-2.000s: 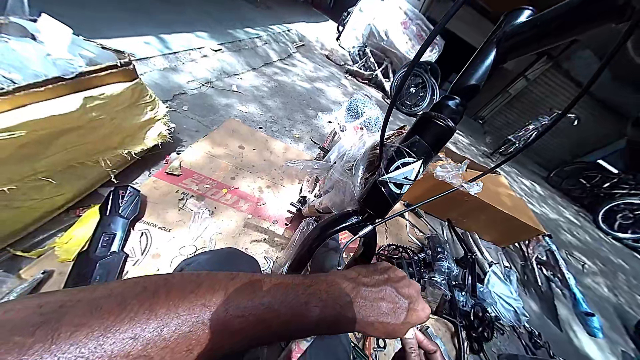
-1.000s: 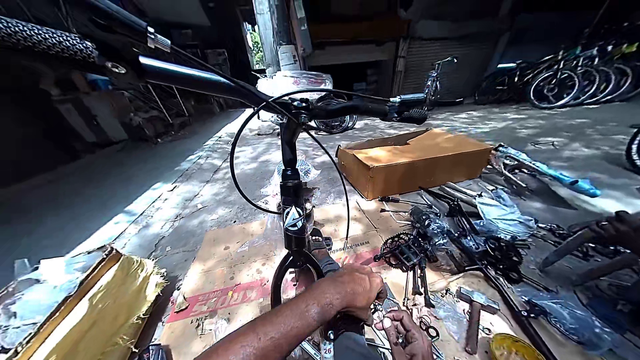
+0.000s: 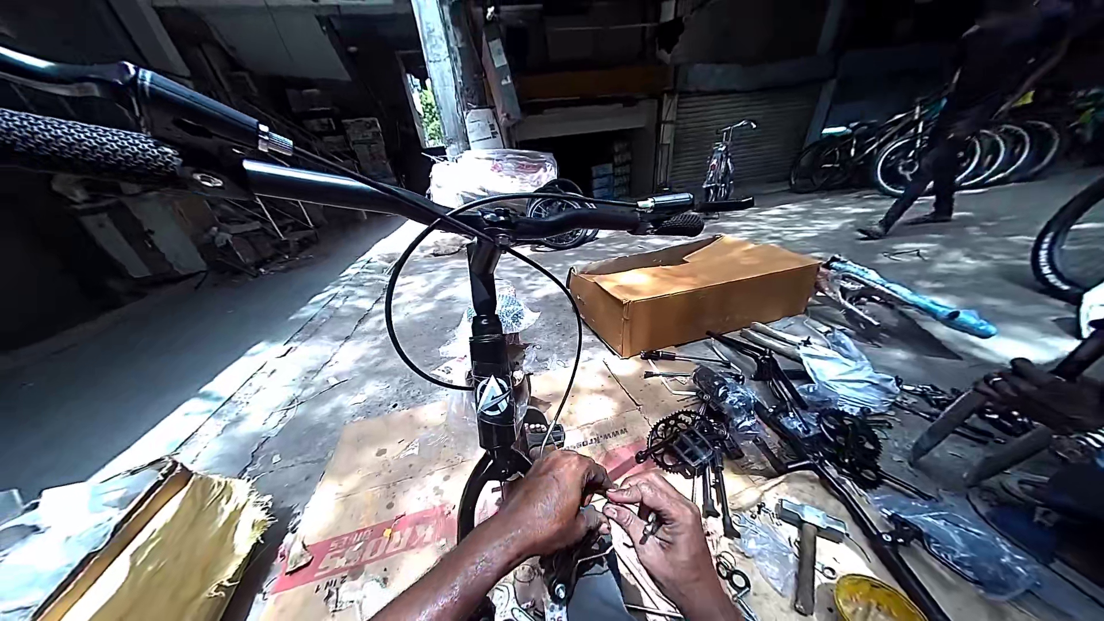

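My left hand (image 3: 556, 496) is closed around something small by the fork, close to the lower end of a thin black cable; fingers hide most of it. Right beside it, my right hand (image 3: 660, 526) pinches a small part, with a short dark piece showing between its fingers. In front of me stands a bicycle head tube (image 3: 494, 397) with a white emblem. Above it the black handlebar (image 3: 345, 188) runs across, with a brake cable (image 3: 392, 315) looping down. The black fork (image 3: 483, 483) reaches down behind my left hand.
Flattened cardboard (image 3: 379, 483) lies underneath. To the right are a crankset (image 3: 681, 444), a hammer (image 3: 806, 552), a yellow bowl (image 3: 875, 599) and an open cardboard box (image 3: 716, 297). A co-worker's hands (image 3: 1044, 392) are at the far right; a person (image 3: 957, 112) walks behind.
The view has swung up from its tilt of two seconds ago. My hands are still together by the fork. A walking person now shows at the back right.
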